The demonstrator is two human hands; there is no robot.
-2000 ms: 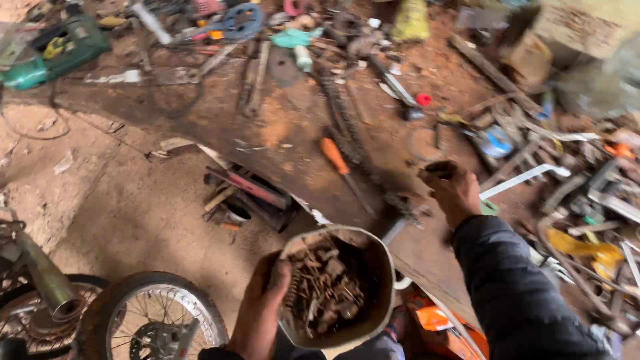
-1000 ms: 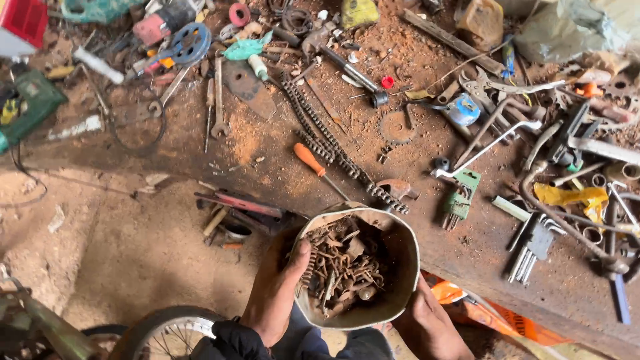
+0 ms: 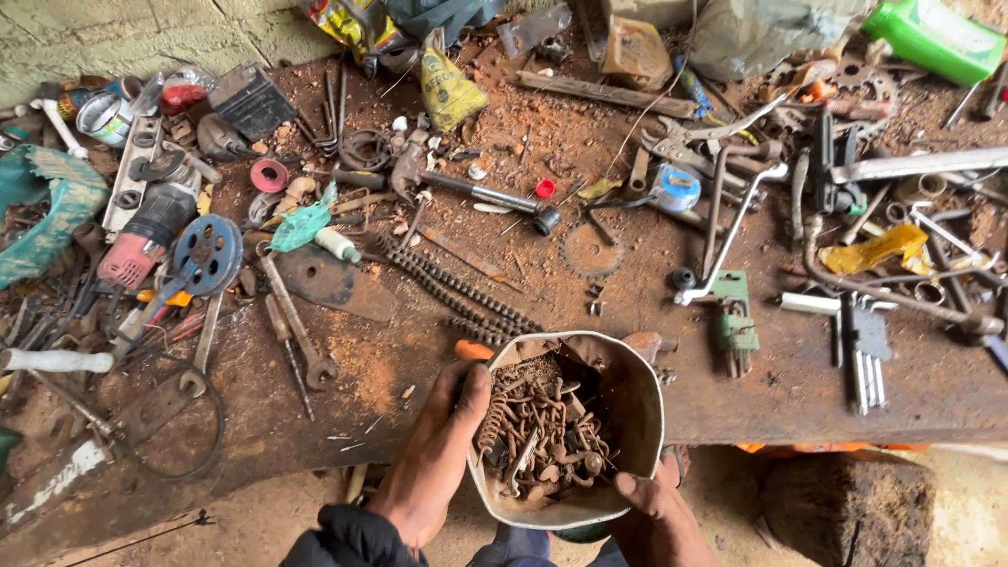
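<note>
My left hand [image 3: 441,449] grips the left wall of a battered, light-coloured container [image 3: 647,409], its thumb over the rim. At the lower right of the same container, my right hand [image 3: 657,512] holds on with its thumb at the rim. Inside lie rusty bolts, nails and a coil spring [image 3: 492,419]. The container is tilted so its contents show, at the front edge of the wooden workbench [image 3: 709,394]. Just behind it lie a drive chain [image 3: 449,291] and an orange handle [image 3: 474,350], partly hidden by the container.
A hammer [image 3: 472,189], a toothed disc [image 3: 592,250] and a combination wrench [image 3: 293,315] lie on the bench. An angle grinder [image 3: 150,228] is at left. Hex key sets [image 3: 866,339] and wrenches crowd the right. A wooden stump [image 3: 850,504] stands below the front edge.
Two seconds ago my right hand was over the bench with a dark item; one second ago it was at the container, where it still is. My left hand has stayed on the container. The view has shifted.
</note>
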